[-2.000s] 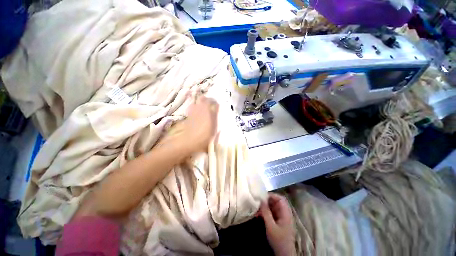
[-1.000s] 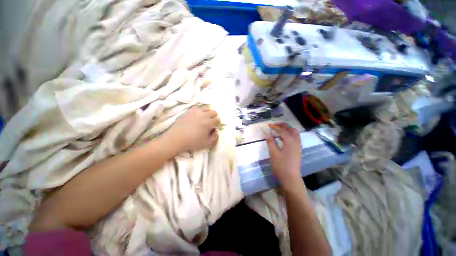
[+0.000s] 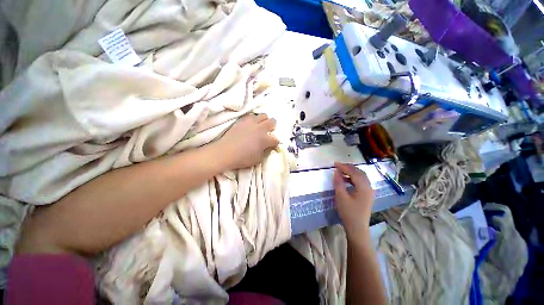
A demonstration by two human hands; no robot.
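Note:
A large heap of cream fabric [image 3: 137, 119] covers the left of the table and hangs over its front edge. My left hand [image 3: 250, 142] lies on the heap with curled fingers holding the fabric close to the needle area. My right hand [image 3: 355, 193] is over the ruler-marked front edge, thumb and forefinger nearly meeting in a loop, with no cloth visible in it. The presser foot [image 3: 315, 140] of the white sewing machine [image 3: 358, 71] sits between and beyond the hands. A white care label [image 3: 119, 47] shows on the heap.
Red and orange looped scissors [image 3: 380, 142] and thin blue sticks [image 3: 391, 179] lie right of the foot. A bundle of cream cords [image 3: 440, 181] hangs at the table's right edge. More cloth [image 3: 423, 250] lies below right. Purple material [image 3: 459, 27] is behind the machine.
My right hand has moved up from the cloth's lower edge to above the table front. My left hand has stayed on the heap, close to the needle. The camera view has tilted.

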